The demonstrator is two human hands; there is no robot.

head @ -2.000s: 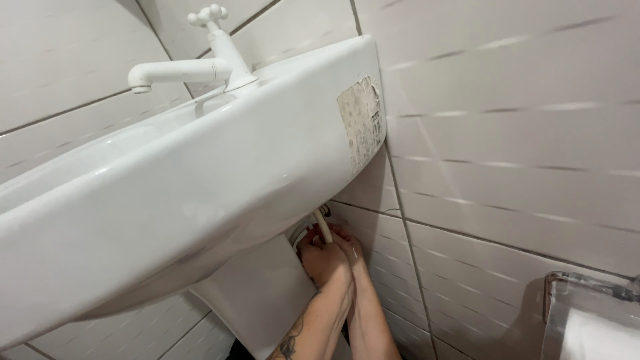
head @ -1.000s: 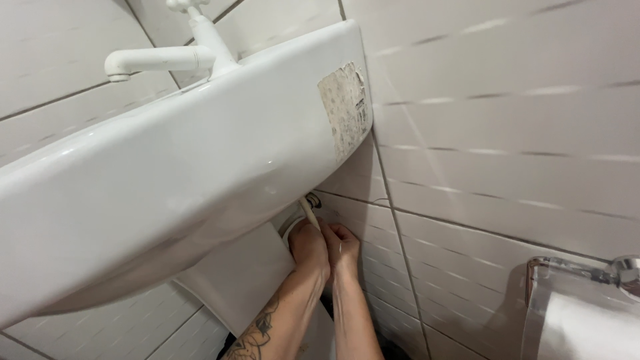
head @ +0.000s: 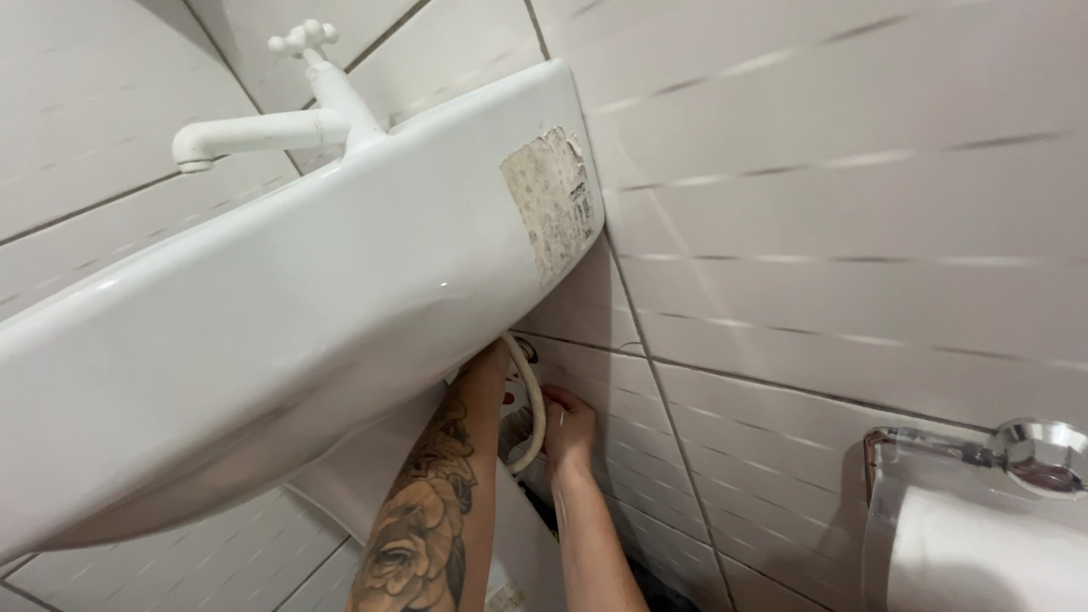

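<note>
Beneath the white ceramic washbasin (head: 340, 263), a pale flexible hose (head: 537, 399) curves down near the wall. My left hand (head: 486, 361) reaches up behind the basin's lower edge; its fingers are hidden, so what they touch does not show. To the right of the hose is my right hand (head: 568, 425), fingers curled beside or around it; whether it grips the hose is unclear. Between the hands, partly hidden, is a corrugated pipe (head: 515, 425). A white plastic tap (head: 272, 127) stands on the basin's top.
Tiled wall (head: 807, 212) meets the basin's right end. The white pedestal (head: 365, 459) stands below, left of my forearms. At the lower right a toilet roll (head: 986, 552) hangs on a chrome holder (head: 935, 442). A worn label (head: 552, 204) is stuck to the basin.
My left hand has moved up behind the basin's edge, and its forearm now shows more. The hose, short in view earlier, now shows as a long curve between my arms.
</note>
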